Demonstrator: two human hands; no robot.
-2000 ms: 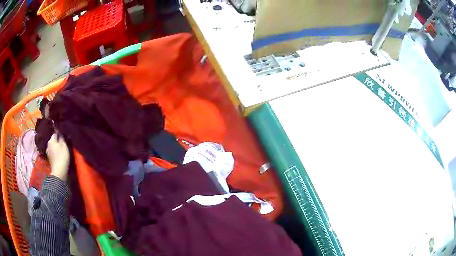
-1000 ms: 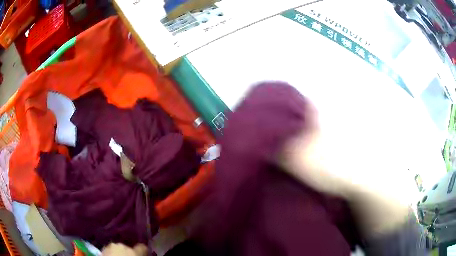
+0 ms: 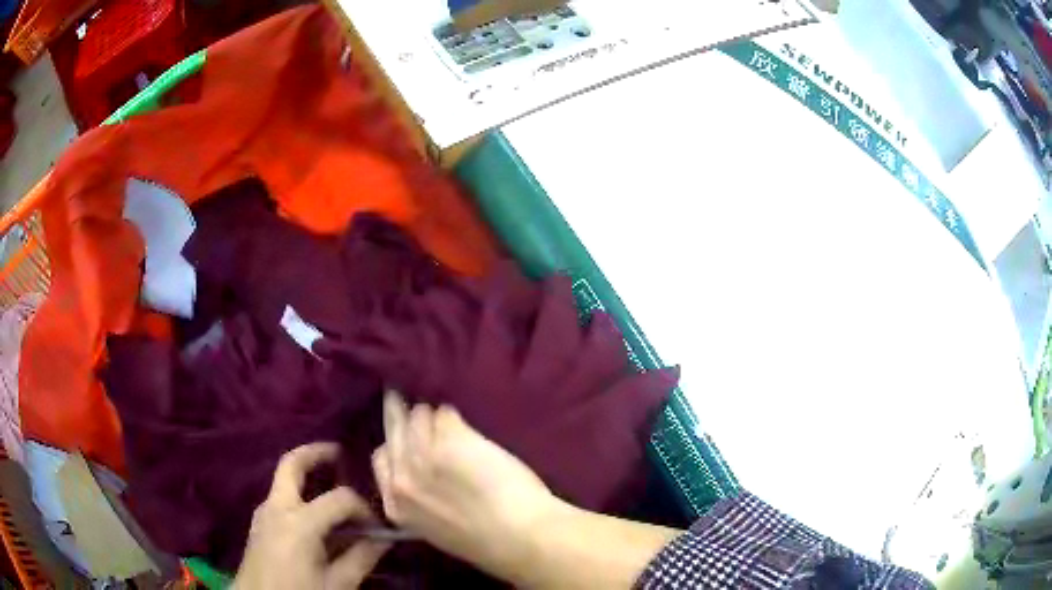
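Observation:
Maroon cloth (image 3: 485,357) lies bunched over the orange-red cloth-lined basket and laps onto the green ruler edge of the table. My right hand (image 3: 444,478) grips the maroon cloth at the lower middle, fingers closed. My left hand (image 3: 306,524) is beside it at the bottom edge, partly cut off, with fingers bent around the same cloth. Something thin and pale shows between the hands; I cannot tell what it is. A small white piece (image 3: 302,331) lies on the cloth.
The basket's orange-red lining (image 3: 138,127) spreads at left, with a white curved piece (image 3: 165,248) on it. The white table (image 3: 808,288) with green ruler strip (image 3: 692,461) is at right. A tan card piece (image 3: 102,519) is lower left. A red stool (image 3: 125,52) stands beyond.
My right hand has moved left and down from over the table, bringing the maroon cloth over the basket. My left hand has come further into view, and both hands are now together on the cloth.

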